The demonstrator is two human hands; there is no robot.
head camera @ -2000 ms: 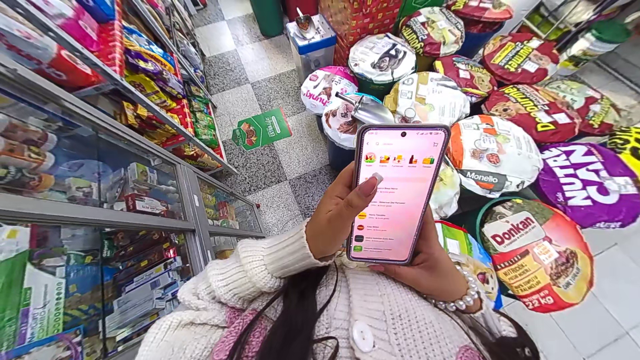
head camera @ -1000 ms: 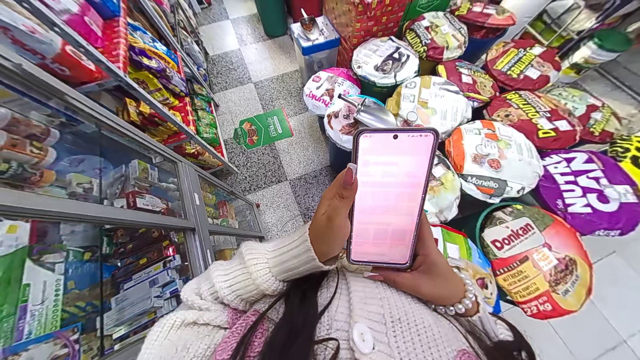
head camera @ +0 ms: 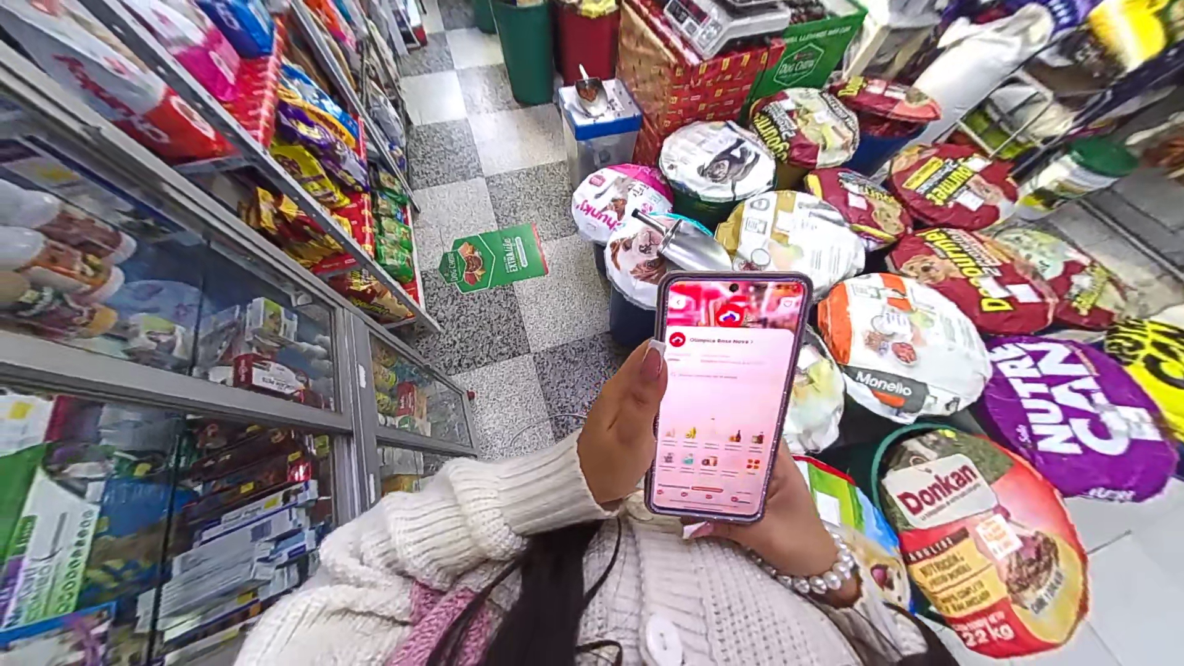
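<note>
A smartphone (head camera: 726,398) with a lit pink and white screen is held upright in front of my chest. My left hand (head camera: 624,425) grips its left side, the thumb lying along the edge and the other fingers hidden. From below and the right, my right hand (head camera: 786,518) supports the phone's lower part, with most fingers behind it. A pearl-like bead bracelet (head camera: 814,578) circles my right wrist. Just beyond the phone, a metal scoop (head camera: 692,244) rests on a round pet food container cover (head camera: 635,268).
Several covered pet food containers (head camera: 902,347) crowd the right side. Glass cabinets (head camera: 356,398) and shelves of packets (head camera: 319,139) line the left. A green floor sign (head camera: 495,259) lies on the checkered floor (head camera: 490,370). Further off are a blue-rimmed bin (head camera: 599,129) and a scale (head camera: 726,23).
My left thumb has moved from over the screen to the phone's left edge. The screen went from a list to a nearly blank page, then to a page with a red banner and small icons.
</note>
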